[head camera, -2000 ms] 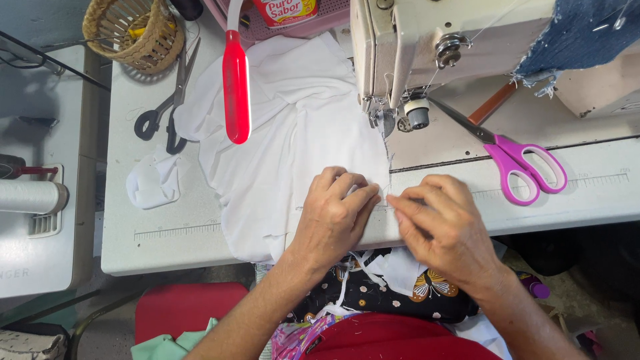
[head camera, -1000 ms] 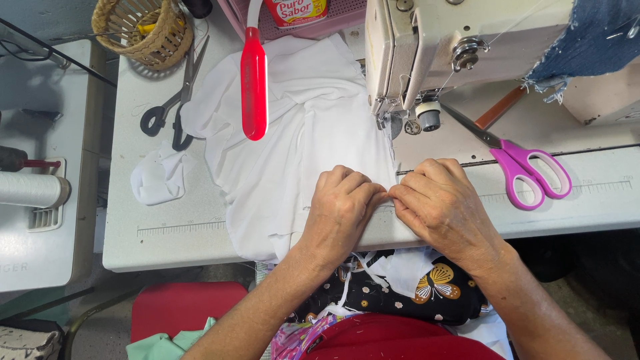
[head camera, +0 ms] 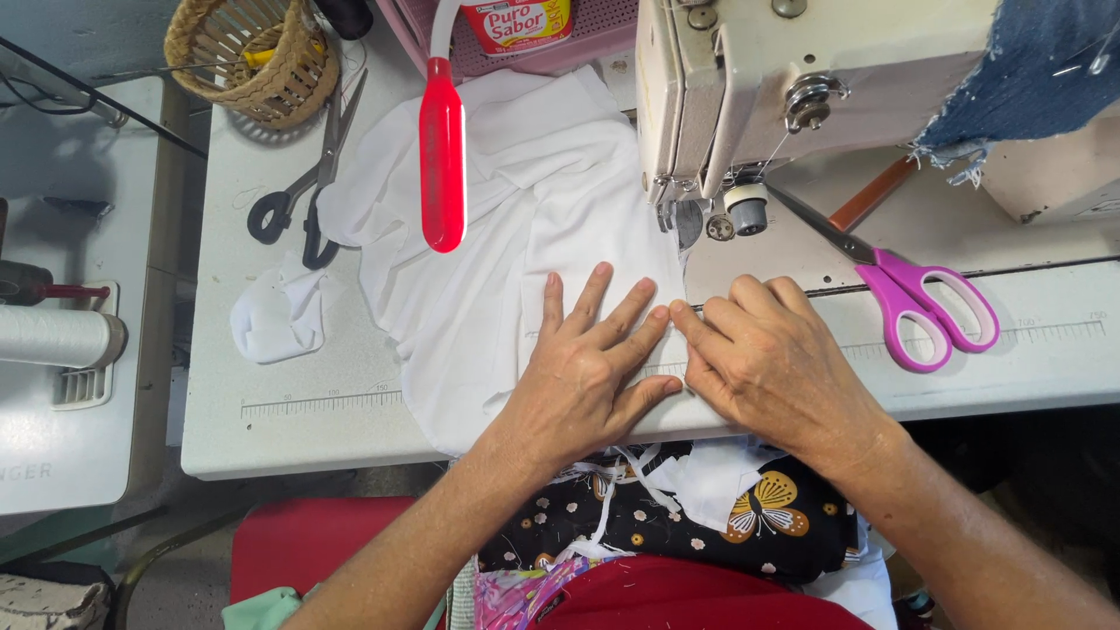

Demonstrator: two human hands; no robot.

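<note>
White fabric (head camera: 560,192) lies in loose folds on the table, its right edge running up to the needle and presser foot of the sewing machine (head camera: 700,96). Spread flat on that cloth, with fingers apart, is my left hand (head camera: 595,367). My right hand (head camera: 757,354) pinches the fabric's right edge between thumb and forefinger, close to my left forefinger; the pinched bit is mostly hidden. A lit red lamp (head camera: 443,157) hangs over the cloth.
Purple-handled scissors (head camera: 919,306) lie to the right, black-handled scissors (head camera: 306,192) to the left near a wicker basket (head camera: 262,74). A small white scrap (head camera: 280,315) sits below those. Denim (head camera: 1024,79) drapes over the machine. Another machine's white thread cone (head camera: 52,336) is far left.
My left hand's fingers, curled and pinching at the fabric edge before, are now spread flat on the cloth. My right hand remains at the edge.
</note>
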